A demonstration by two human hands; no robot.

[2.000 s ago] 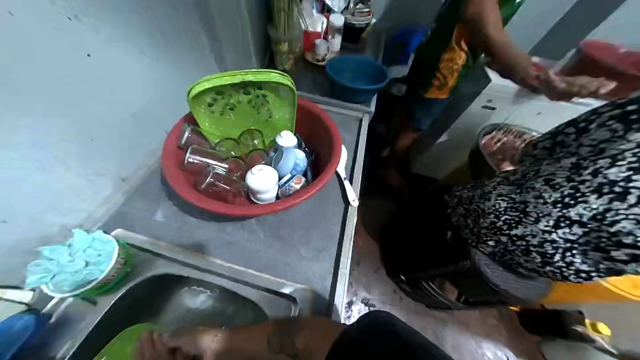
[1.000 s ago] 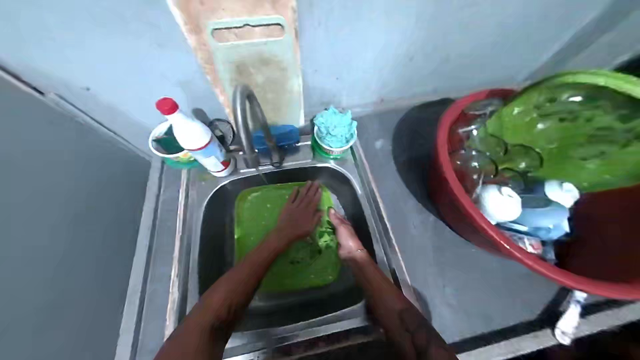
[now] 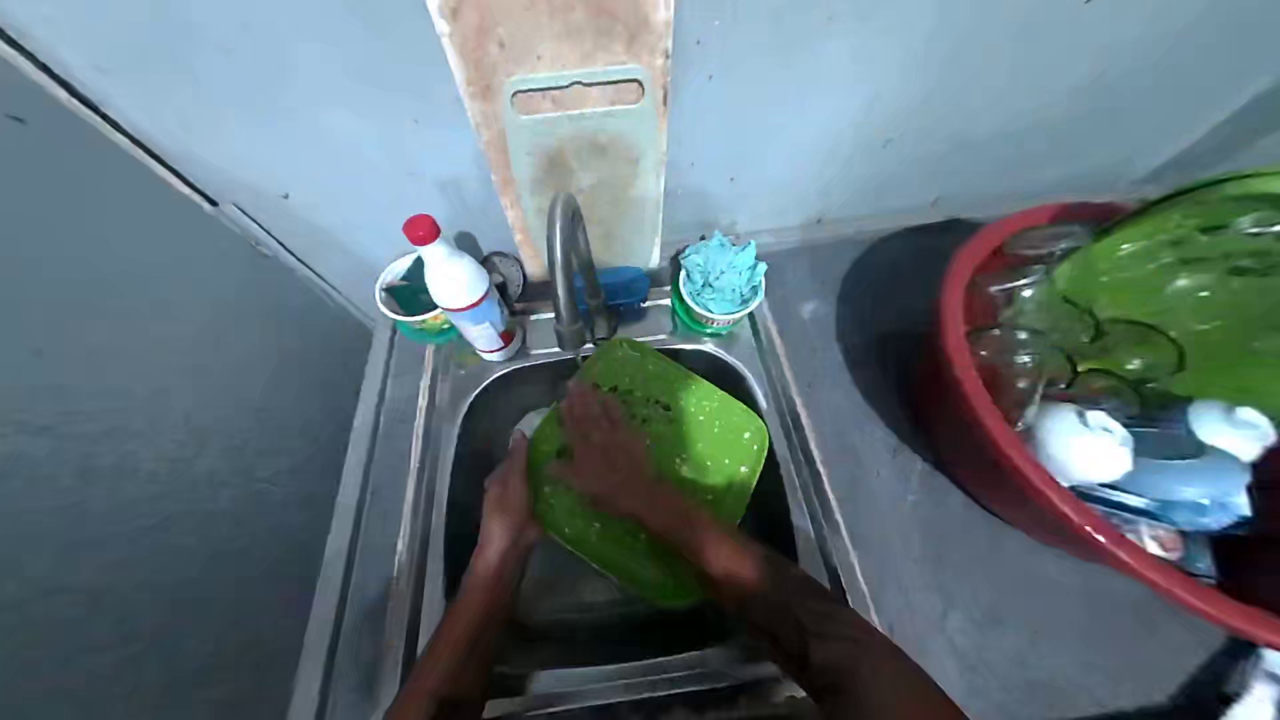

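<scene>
A green plastic tray [image 3: 715, 430] with a dark printed pattern and wet drops is tilted inside the steel sink [image 3: 585, 625], just below the curved faucet [image 3: 570, 270]. My left hand [image 3: 508, 500] grips its left edge; the fingers behind it are partly hidden. Flat on the tray's face lies my right hand [image 3: 605, 450], blurred, with nothing in its grasp. Something whitish shows by the left fingertips, too covered to name.
Behind the sink stand a white bottle with red cap [image 3: 460, 285], a tub [image 3: 405, 290], a blue brush-like item [image 3: 625, 287], a tub of turquoise cloth [image 3: 722, 275] and cutting boards [image 3: 590, 170]. A red basin [image 3: 960, 350] of glasses, cups and another green tray [image 3: 1200, 290] is at right.
The tray lay flat in the sink a second ago; now it is raised, turned and tilted. My left hand has moved from its face to its left edge, my right hand onto its face.
</scene>
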